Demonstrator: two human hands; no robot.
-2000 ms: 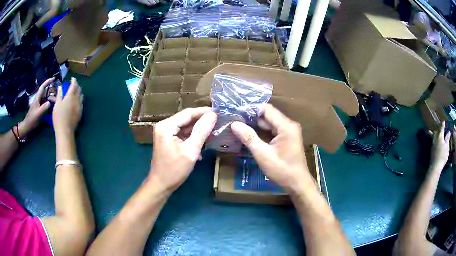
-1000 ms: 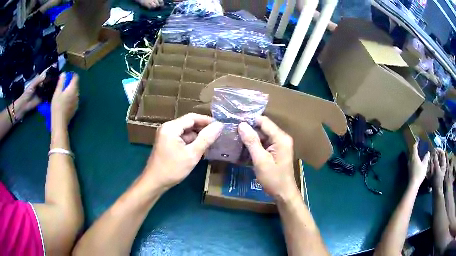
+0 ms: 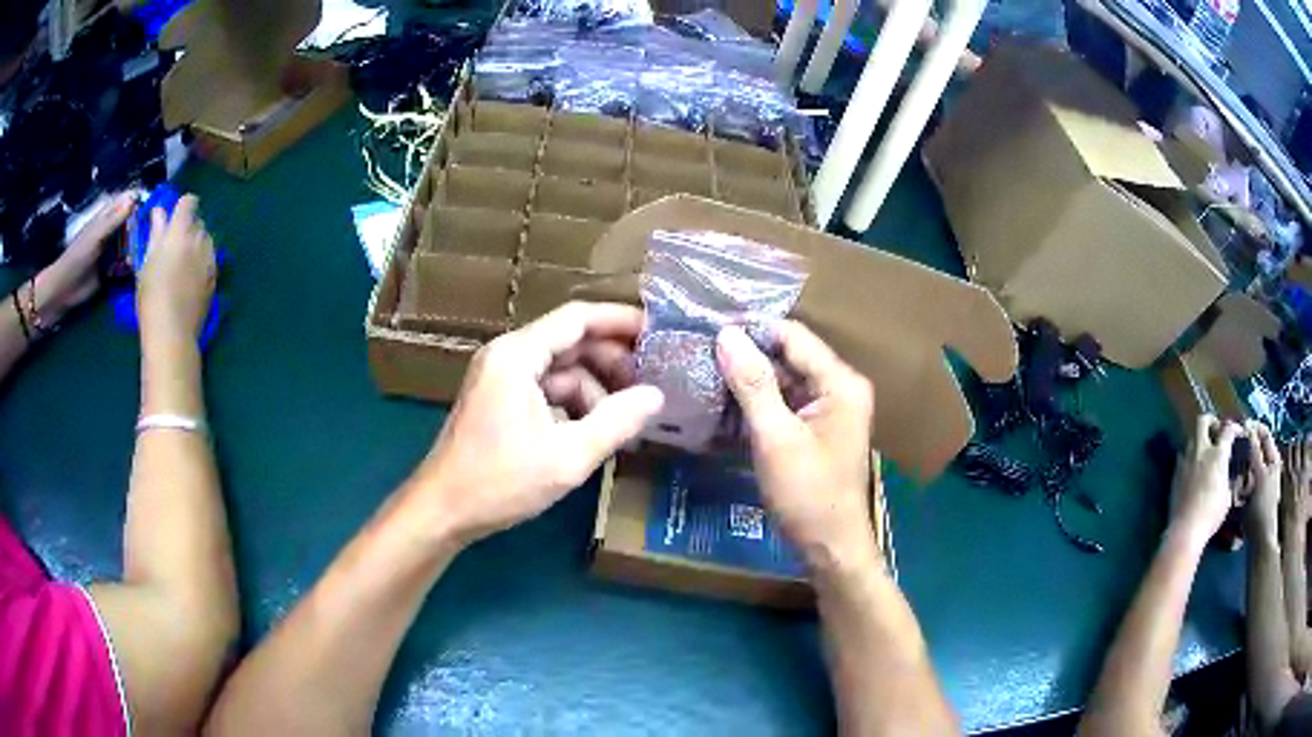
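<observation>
A clear zip-lock bag (image 3: 720,281) with a dark flat device (image 3: 682,382) in its lower part is held upright above the mailer box. My right hand (image 3: 806,432) grips its right side between thumb and fingers. My left hand (image 3: 540,410) is at its left side, thumb near the lower left edge and fingers behind; part of their contact is hidden. The open mailer box (image 3: 691,572) lies below, its lid (image 3: 899,331) raised behind. A blue instruction card (image 3: 705,521) with a white QR square lies in it.
A partitioned tray (image 3: 417,346) stands behind, with bagged units (image 3: 648,65) at its far end. Black adapters and cords (image 3: 1058,432) lie right, near a shipping carton (image 3: 1065,216). A neighbour's hands hold a blue cloth (image 3: 156,216) at left; other hands work at right.
The bag has shifted slightly right and up from one second ago. My left thumb has moved down from the bag's seal to its lower left edge, and the left fingers have spread.
</observation>
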